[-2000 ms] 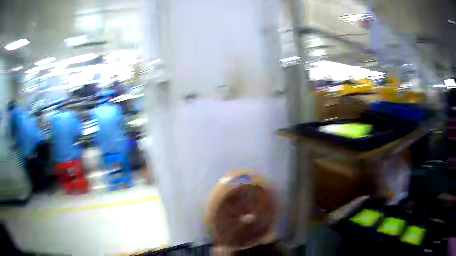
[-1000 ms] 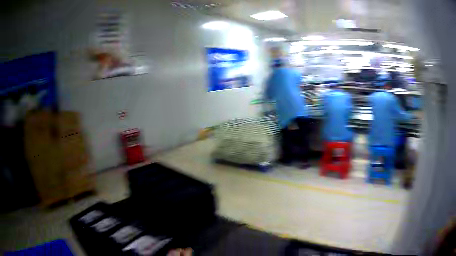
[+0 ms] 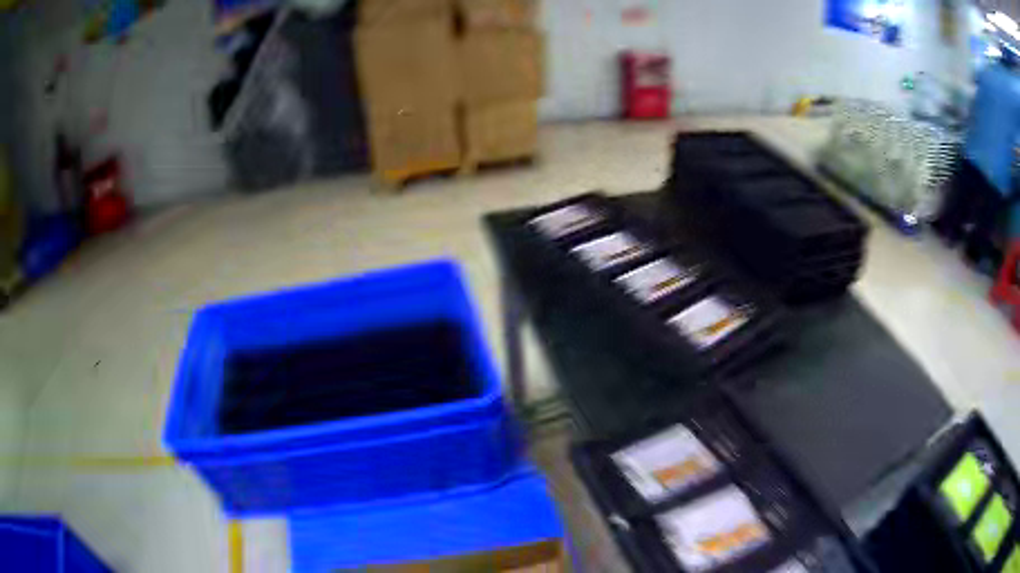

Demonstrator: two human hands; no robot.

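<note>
A black four-slot tray (image 3: 638,271) lies on the dark bench, holding open-back phones with silver-white rectangles and orange marks. A second tray of the same kind (image 3: 732,468) lies nearer, cut off by the bottom edge. A tray with yellow-green rectangles (image 3: 975,503) stands tilted at the right edge. A tall stack of black trays (image 3: 772,213) stands at the bench's far end. Neither of my hands is in the picture.
A blue crate (image 3: 358,445) with dark contents stands left of the bench, on another blue crate or lid (image 3: 425,520). Another blue crate is cut off at lower left. Cartons (image 3: 447,95) stand by the wall. A person in blue (image 3: 993,129) is at the right edge.
The view has swung left and down. The blue crate and nearer trays have come into view, and the tray stack now appears farther right. The fingertips seen at the bottom edge are gone from view.
</note>
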